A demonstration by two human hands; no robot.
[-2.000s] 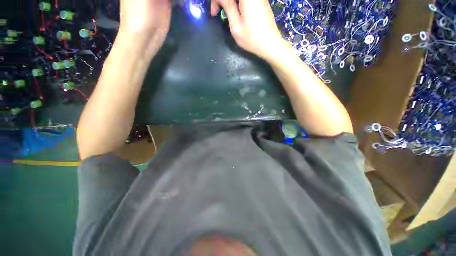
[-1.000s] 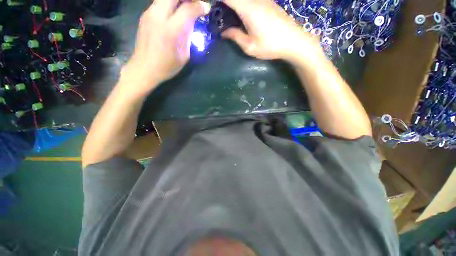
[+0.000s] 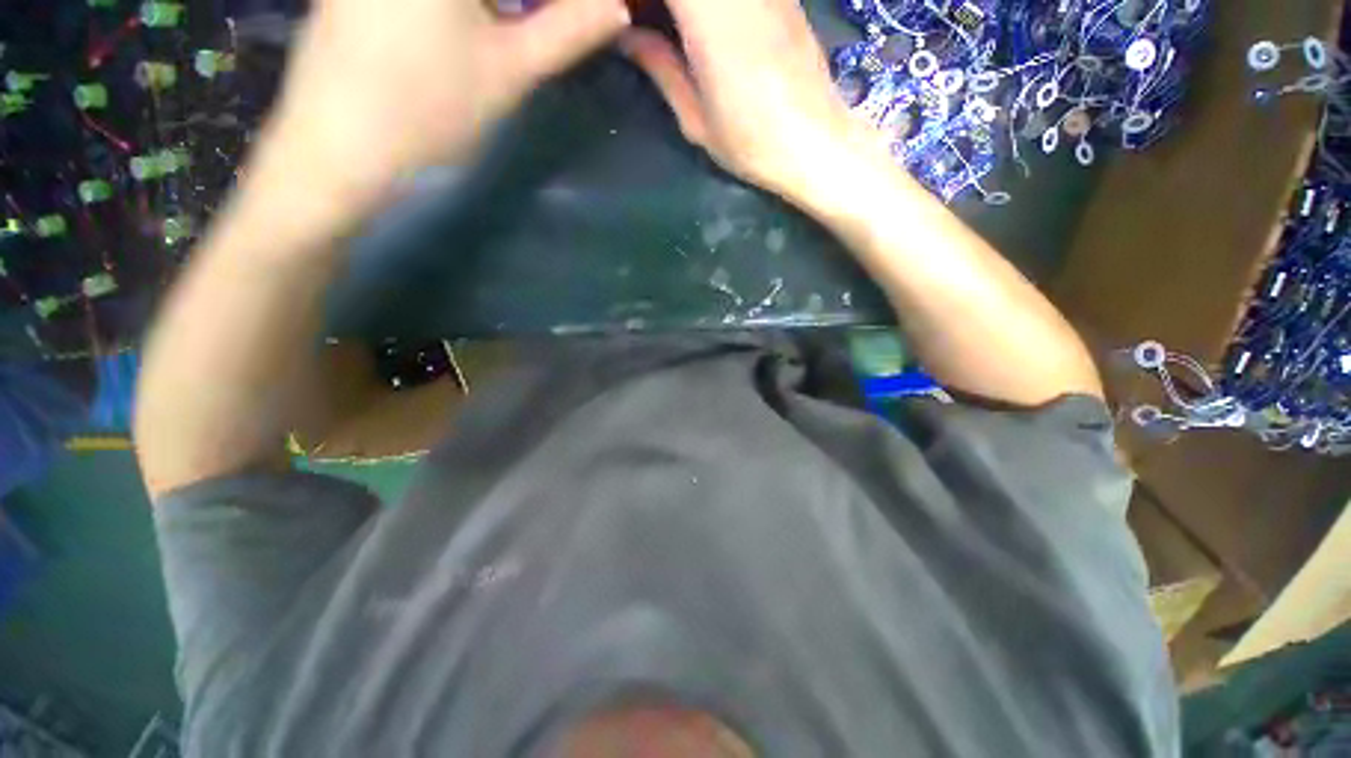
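My left hand (image 3: 430,74) is at the top edge, bare and blurred, its fingers reaching toward my right hand. My right hand (image 3: 734,82) is also at the top edge, close to the left fingertips. A small dark part (image 3: 646,12) shows between the hands, mostly hidden and cut off by the frame's edge. A loose heap of blue wired parts (image 3: 1022,74) with pale rings lies right of my right hand. Black units with green cylinders (image 3: 160,163) and red wires are massed at the left.
The dark green worktop (image 3: 593,259) runs below the hands to its front edge. An open cardboard carton (image 3: 1171,208) stands at the right, packed with blue parts (image 3: 1304,319). Another brown box (image 3: 371,415) is below the worktop edge at left.
The left forearm has swung outward to the left and blurred. Both hands have moved up toward the top edge. The bright blue-white light and most of the black part are out of sight.
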